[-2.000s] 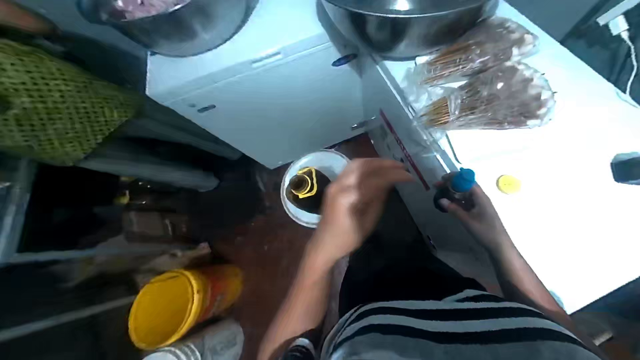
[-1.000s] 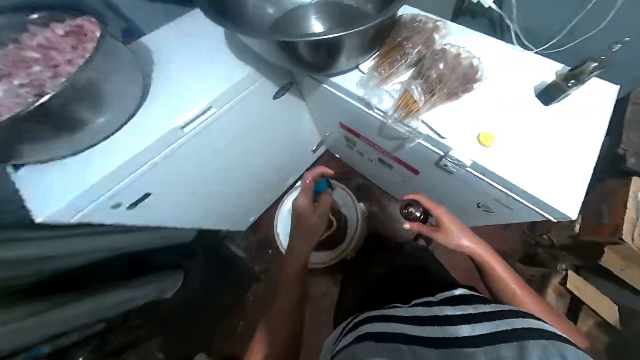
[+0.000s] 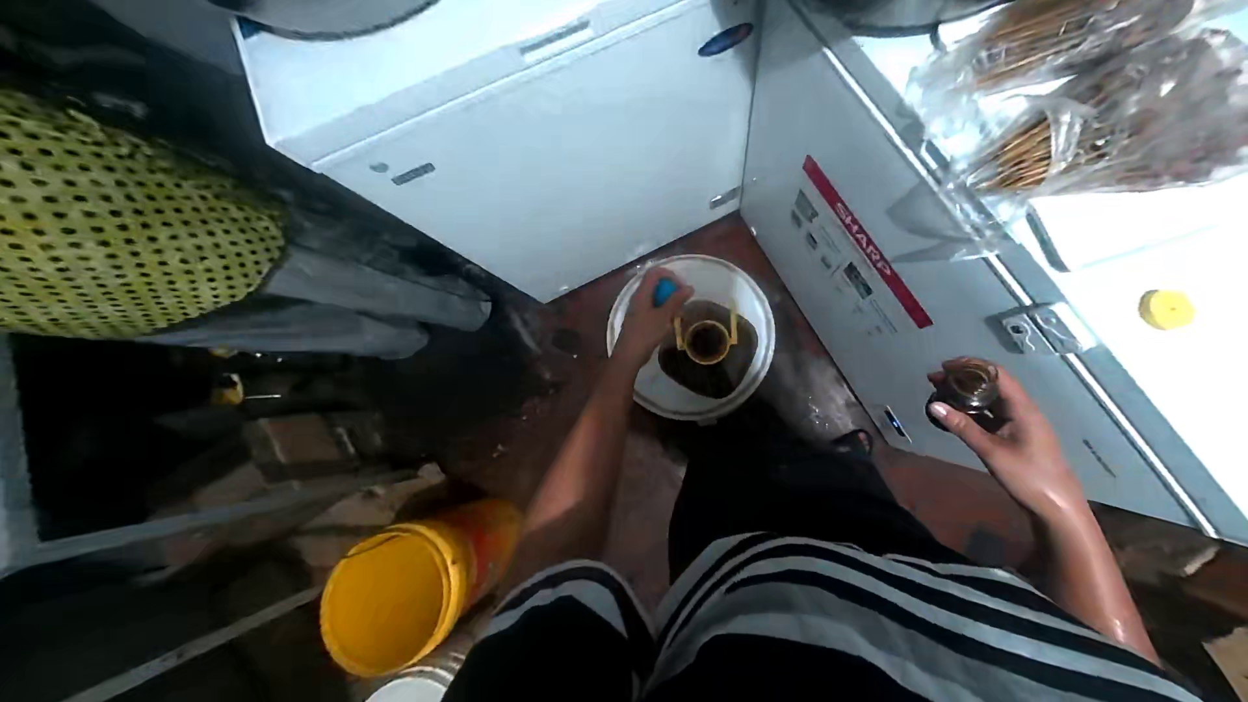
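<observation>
My left hand (image 3: 648,312) is over the left side of a white bucket (image 3: 763,322), with a blue cap (image 3: 664,291) held in its fingers. Dark liquid lies in the bucket, and a small round container with yellow upright sides (image 3: 707,341) is in it, close to my fingers. Out to the right, beside the front of a chest freezer, my right hand (image 3: 1019,439) holds a small dark glass jar (image 3: 970,390) with its mouth uncovered. On the freezer's white top, above that hand, lies a yellow cap (image 3: 1167,309).
Two white chest freezers (image 3: 546,166) (image 3: 848,234) meet in a corner behind the bucket. Plastic bags of skewered meat (image 3: 1102,136) lie on the right one. Metal bowls (image 3: 331,12) show at the top edge. A yellow bucket (image 3: 390,600) stands lower left, below a perforated yellow-green cover (image 3: 127,224).
The blue cap, on the jar in my right hand two seconds ago, is now in my left hand at the white bucket. The view has swung about between frames.
</observation>
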